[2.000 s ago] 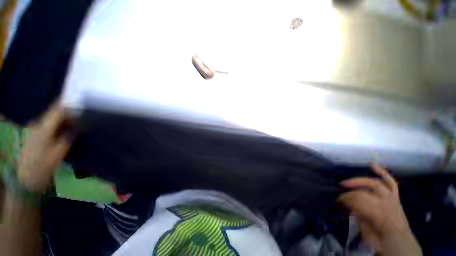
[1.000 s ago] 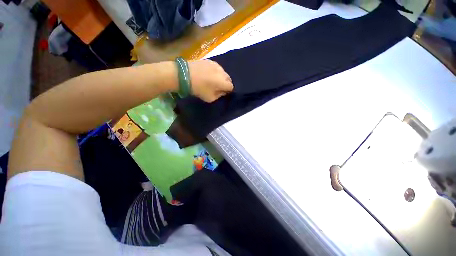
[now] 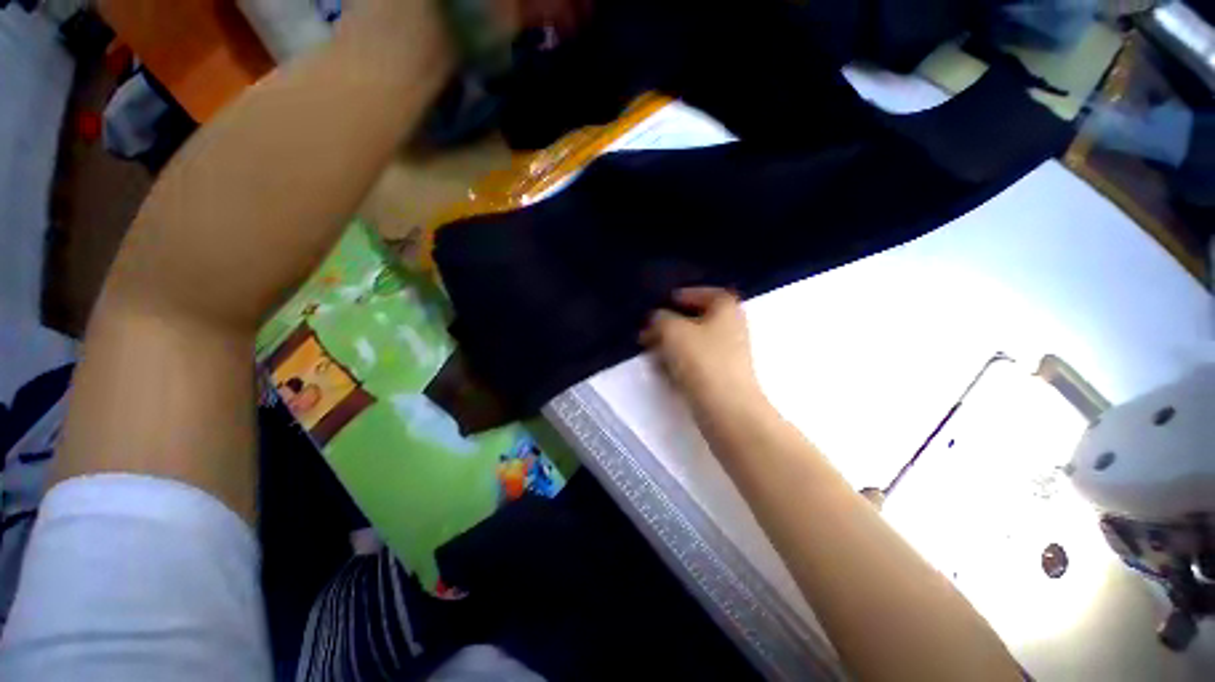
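Note:
A long black cut panel (image 3: 586,267) lies across the upper left of the white table. A second black cloth (image 3: 760,67) is raised above its far side and partly covers it. My left hand (image 3: 544,13), blurred and cut off by the top edge, is at the left end of this raised cloth and appears to hold it. My right hand (image 3: 704,340) is at the near edge of the lying panel, its fingers bent on the cloth. Whether it pinches the cloth or only rests on it is unclear.
The white machine head (image 3: 1157,446) is at the right, above the brightly lit bed. The table's ruler-marked front edge (image 3: 666,513) runs diagonally. Green printed cloth (image 3: 400,466) hangs at the left. Orange-yellow tape (image 3: 560,163) edges the brown board behind.
My left hand has moved up and away from the lying panel, and black cloth is now raised at the top. My right hand has come into view at the panel's near edge.

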